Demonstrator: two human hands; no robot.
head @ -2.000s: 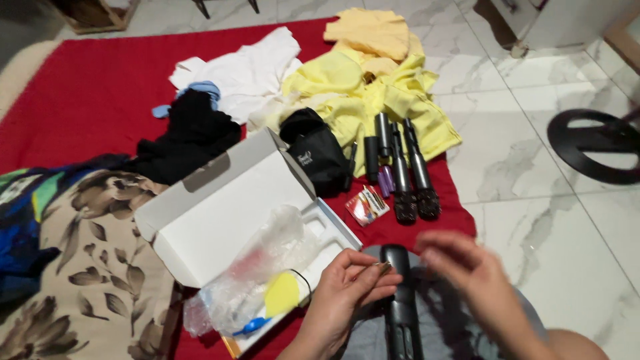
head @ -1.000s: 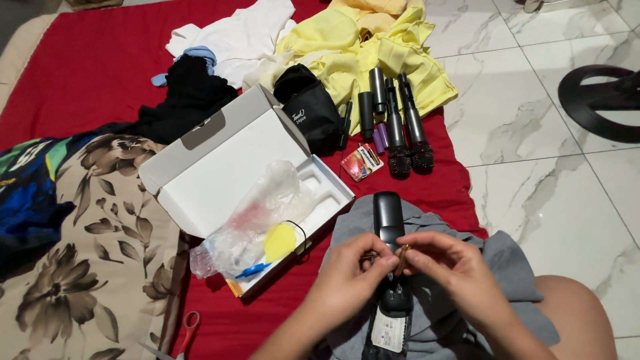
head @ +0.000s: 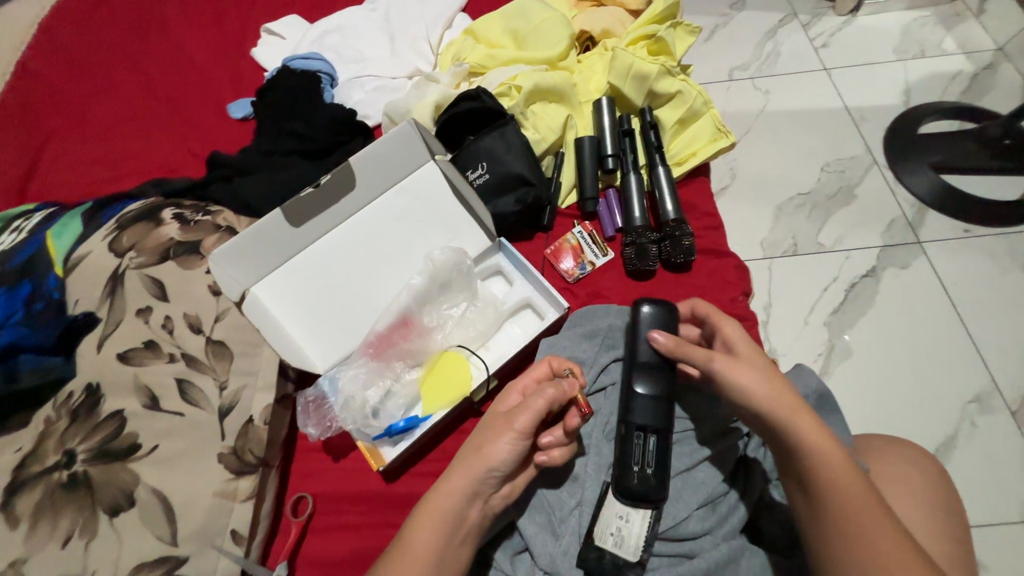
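My left hand (head: 538, 420) pinches a small red battery (head: 579, 394) between thumb and fingers, left of a long black device (head: 650, 376). My right hand (head: 716, 352) holds that device near its upper end, thumb on its face. Two narrow slots show in its lower part. Below it lies a black piece with a white label (head: 622, 530), on grey cloth (head: 588, 336) over my lap. A battery blister pack (head: 579, 252) rests on the red cloth beside purple cylinders (head: 610, 213) and two black microphones (head: 638, 200).
An open white box (head: 344, 264) holds crumpled clear plastic (head: 432, 320) and a yellow disc (head: 446, 380). Behind are a black pouch (head: 508, 172) and yellow clothing (head: 544, 48). Red-handled scissors (head: 294, 528) lie at lower left. A black round base (head: 904, 164) stands on the tiles.
My hands, together in front of the device one second ago, are now apart. The right one has moved onto the device's upper part; the left keeps a small battery on the left side.
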